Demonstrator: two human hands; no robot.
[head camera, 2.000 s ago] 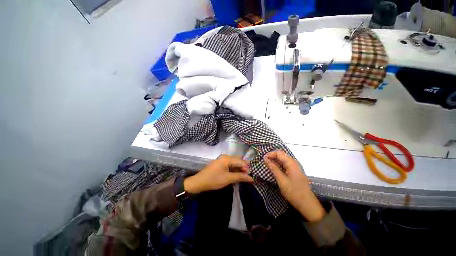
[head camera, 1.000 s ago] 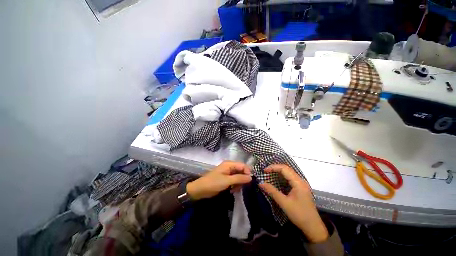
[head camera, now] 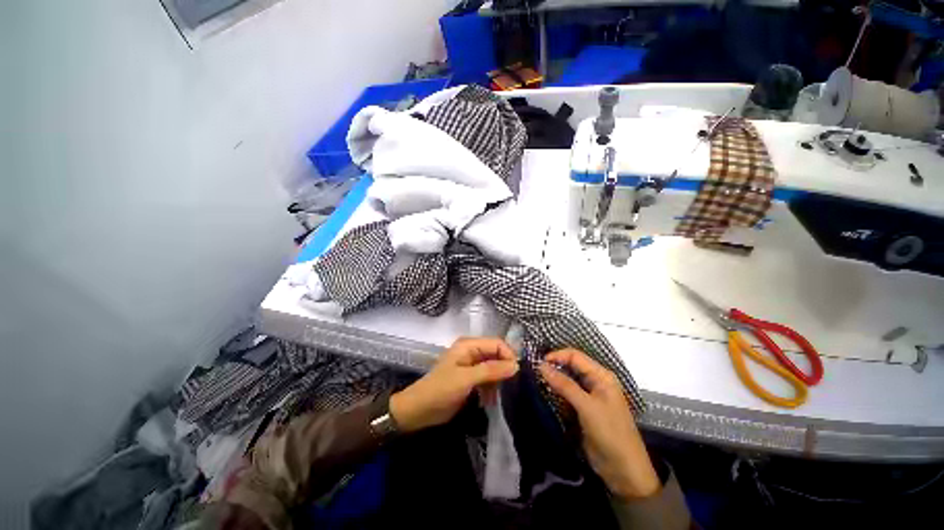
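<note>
A black-and-white checked garment (head camera: 549, 306) with white lining (head camera: 430, 155) lies bunched left of the sewing machine and hangs over the table's front edge. My left hand (head camera: 455, 381) pinches thumb and finger at the garment's hanging edge. My right hand (head camera: 595, 409) pinches the same edge just to the right, fingertips close to the left ones. What lies between the fingertips is too small to tell. A pale strip (head camera: 501, 455) hangs below my left hand.
The white sewing machine (head camera: 662, 166) stands behind right, a plaid scrap (head camera: 730, 181) over its head. Open scissors (head camera: 771, 357) lie right of the needle. A measuring tape (head camera: 714, 428) runs along the table's front edge. Heaped garments (head camera: 248, 383) lie lower left; a blue bin (head camera: 336, 145) stands behind.
My right thumb and finger, apart a second ago, have closed together at the garment's edge, near my left fingertips. The scissors and machine have not moved on the table; the view has shifted slightly.
</note>
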